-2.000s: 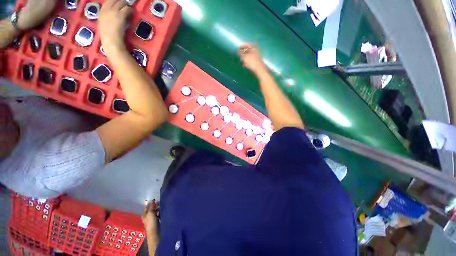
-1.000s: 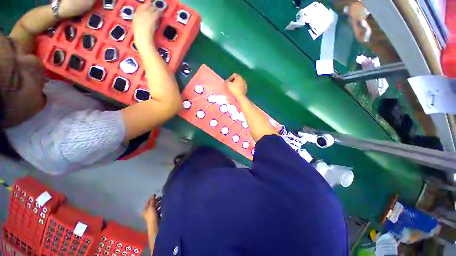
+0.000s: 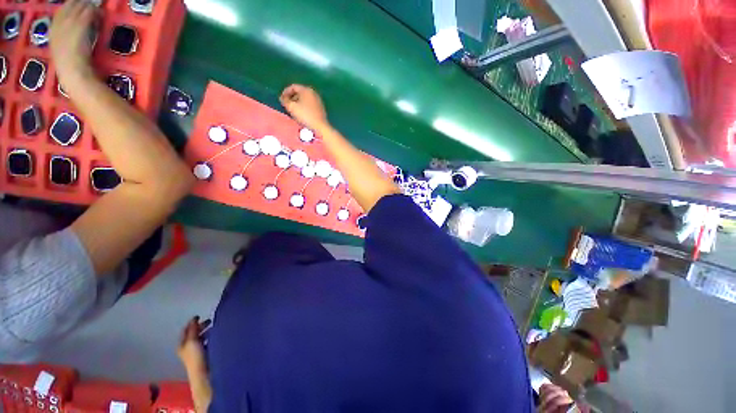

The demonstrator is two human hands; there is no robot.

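My right hand is above the green bench beside the back edge of a flat light-red tray. Its fingers are curled; whether they hold something small cannot be told. Rows of white round pieces with thin leads lie on the tray. My left hand is low at the left of my navy shirt, closed around a small dark object, perhaps a phone, mostly hidden.
At the left, another person's arm reaches over a red slotted tray of dark watch cases. White cables and clear plastic cups lie right of the light-red tray. Red crates stand lower left; a metal rail crosses at right.
My right hand has lifted off the light-red tray to beyond its back edge. The view has shifted, so the bench and trays appear further left. My left hand still holds the dark object.
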